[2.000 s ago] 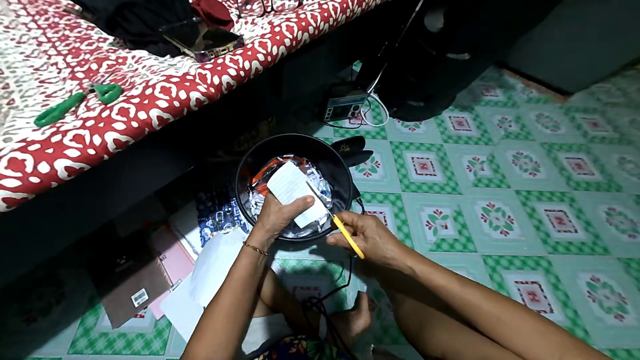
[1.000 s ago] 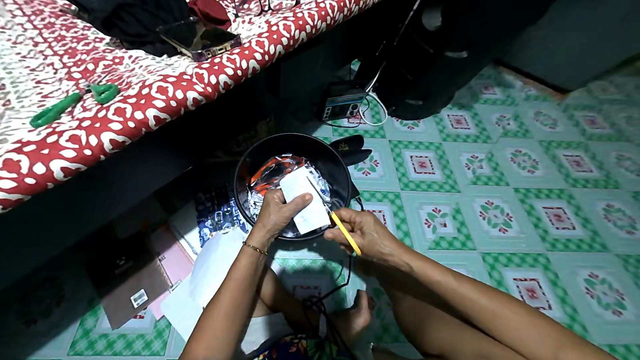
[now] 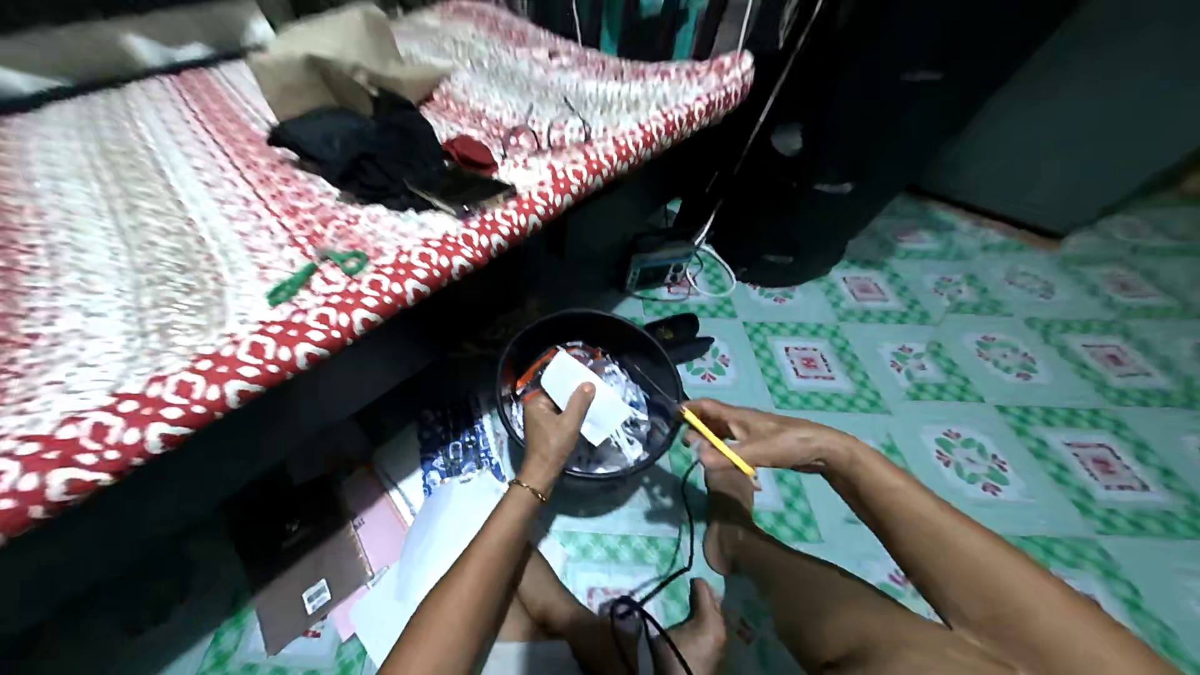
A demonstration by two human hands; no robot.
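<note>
A small white piece of paper (image 3: 597, 403) is gripped between the thumb and fingers of my left hand (image 3: 555, 427), over a black round bucket (image 3: 525, 337). My right hand (image 3: 741, 436), at the bucket's right rim, holds a thin tool with a yellow handle (image 3: 717, 441); its slim dark end points up and left over the bucket, and its exact kind is unclear. Inside the bucket lie crumpled silvery and white scraps (image 3: 630, 436) and some orange-red wrapping (image 3: 532, 373). The fingertips under the paper are hidden.
Papers (image 3: 441, 534) and a brown folder (image 3: 300, 572) lie on the tiled floor at left. A black cord (image 3: 691, 525) runs near my feet. Behind the bucket are dark slippers (image 3: 680, 336) and a small device (image 3: 656, 267) with white cable. The bed (image 3: 403, 291) edge runs along the left.
My right hand and the yellow-handled tool have moved away from the paper, to the right. The paper stays in my left hand. The view has shifted, showing more of the bed.
</note>
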